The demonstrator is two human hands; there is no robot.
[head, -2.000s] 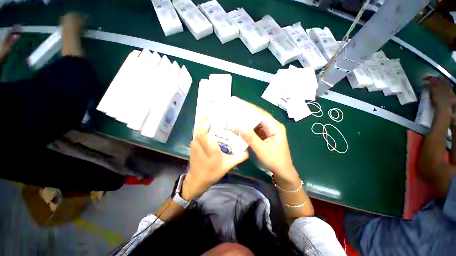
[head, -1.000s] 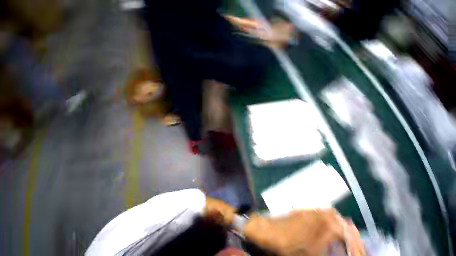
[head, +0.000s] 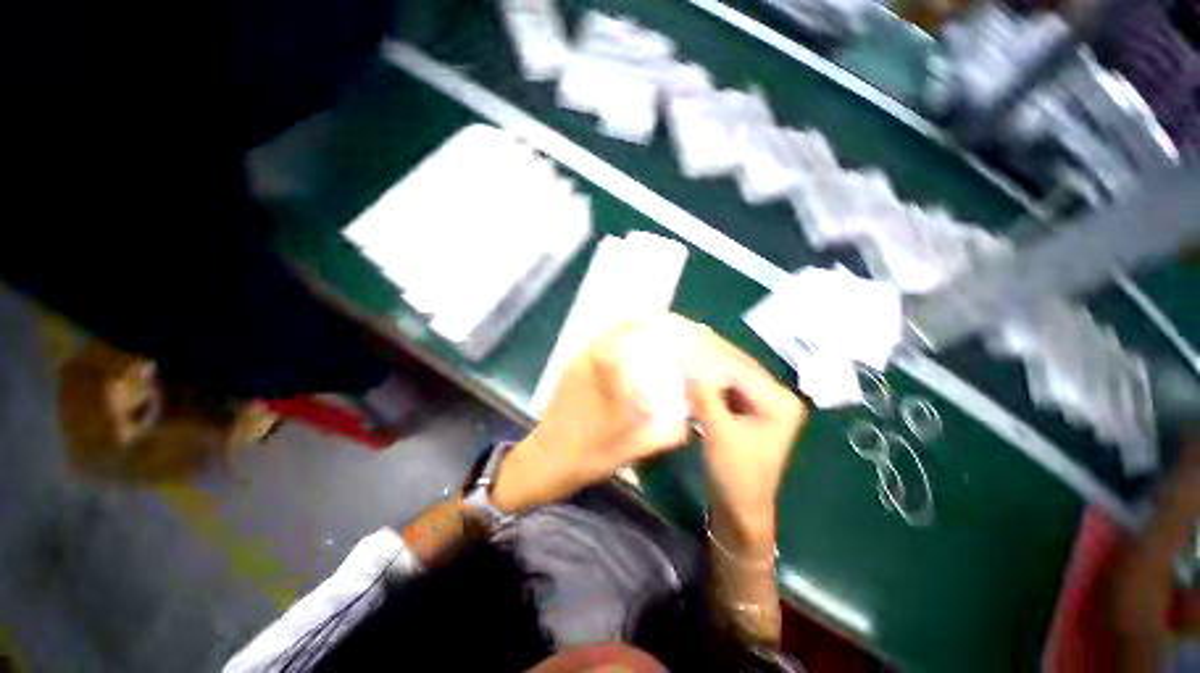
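My left hand and my right hand are close together in front of me, both blurred. They hold a white carton between them, mostly hidden by the fingers. Flat white carton blanks lie on the green surface just behind and left of my hands. Several erected white cartons stand in a fanned row to the left. A loose pile of white papers lies to the right, with pale rubber bands beside it.
A white edge strip crosses the green surface. Beyond it lies a long row of white cartons. A slanting grey post is at right. A person in dark clothes is at left; a blurred arm is at the right edge.
The view swung left and has come back, tilted compared with the first frame. The carton row at left looks wider than in the first frame. My hands are again together at a carton.
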